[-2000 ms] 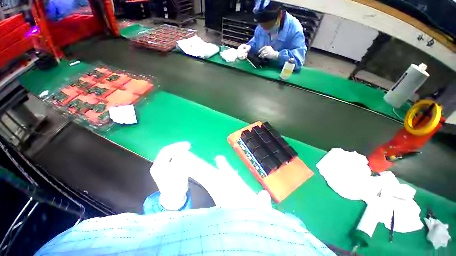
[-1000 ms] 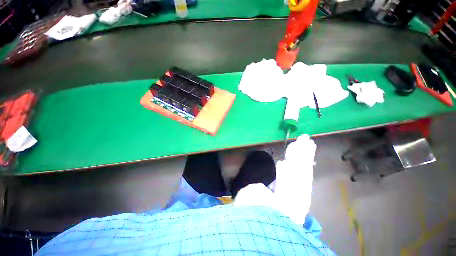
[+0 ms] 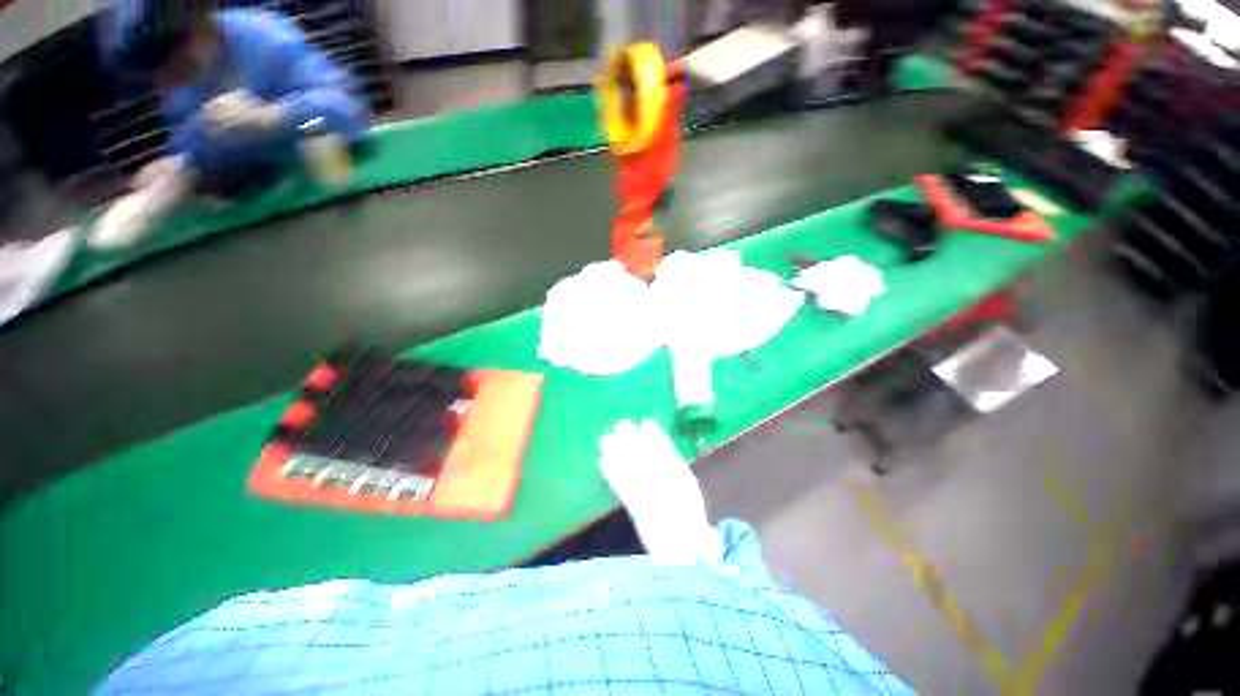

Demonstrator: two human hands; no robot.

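My right hand, in a white glove, is at the bench's front edge, right of the circuit-board panel and just left of the white tube's green end. Blur hides whether its fingers hold anything. My left hand is out of view. The panel, with rows of black square parts, lies on an orange-red pallet at the left. The white tube lies at the near side of the crumpled white wipes. No hand touches the panel.
A red-orange tool holder bearing a yellow tape roll stands behind the wipes. Farther right are a small white wad, a black object and a second red pallet. A person in blue works across the dark conveyor.
The view has swung, first from the left part of the bench to the right. My left hand has gone out of view. My right hand now shows nearer the panel side of the tube.
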